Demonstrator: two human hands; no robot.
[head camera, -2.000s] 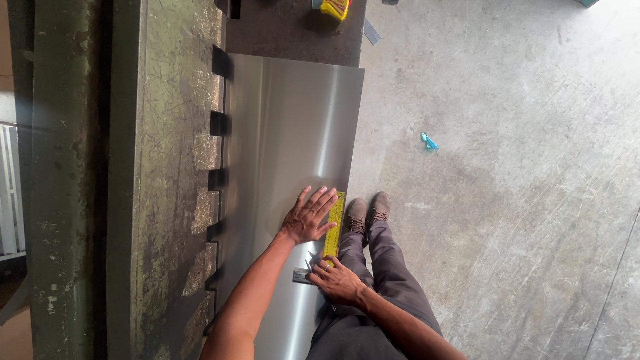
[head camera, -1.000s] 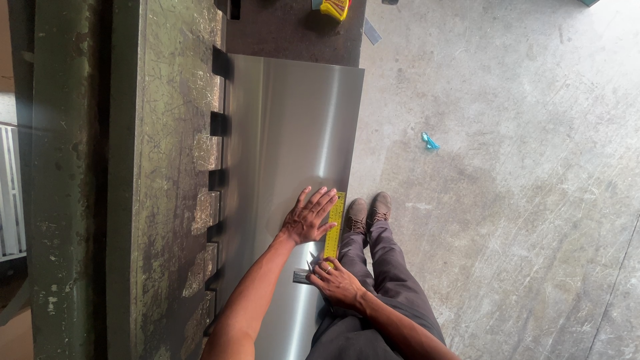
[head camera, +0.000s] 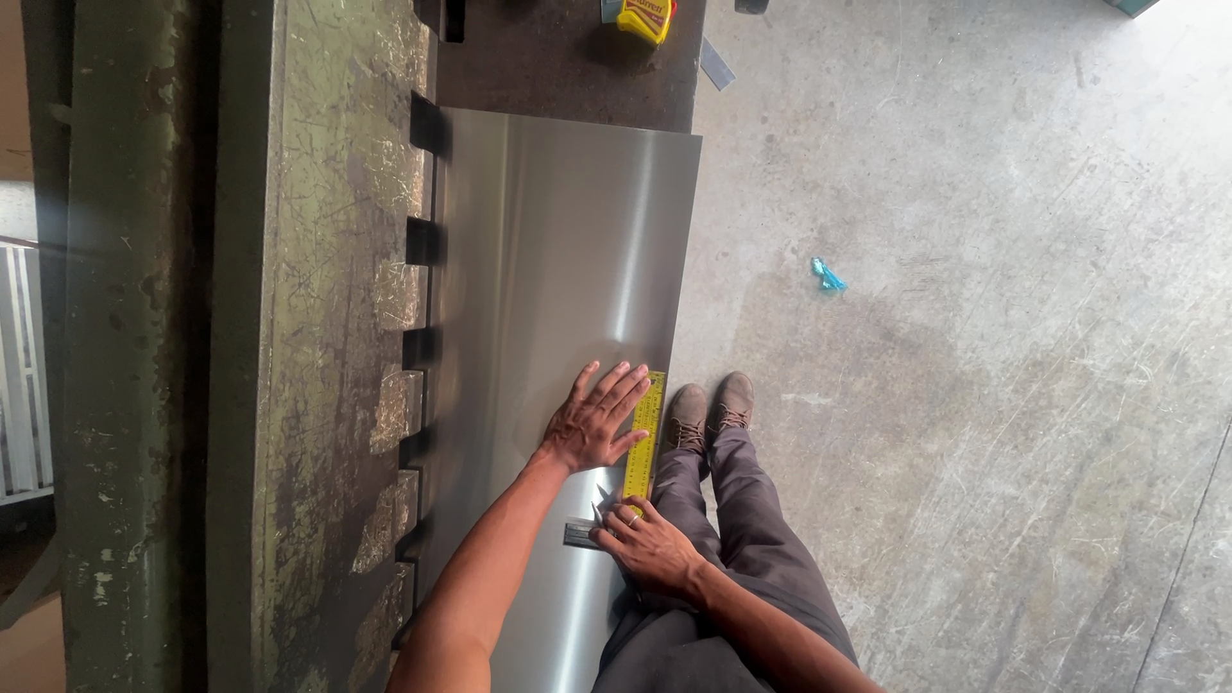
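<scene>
A long sheet of shiny metal (head camera: 568, 241) lies flat on the bed of a large green machine. My left hand (head camera: 592, 423) rests palm down on it, fingers spread, the thumb and fingertips touching a yellow graduated rule (head camera: 643, 438) near the sheet's right edge. At the lower end of that rule, my right hand (head camera: 647, 544) is closed around a thin pointed tool (head camera: 598, 515), its tip over the sheet. A short dark metal piece with markings (head camera: 579, 533) sticks out left of my right fingers; its other end is hidden under the hand.
The worn green machine beam (head camera: 327, 289) with block-like fingers runs along the left. A yellow tape measure (head camera: 645, 19) sits on the dark bed (head camera: 568, 77) beyond the sheet. A grey strip (head camera: 717, 64) and a crumpled blue scrap (head camera: 828, 275) lie to the right, the scrap on the concrete floor.
</scene>
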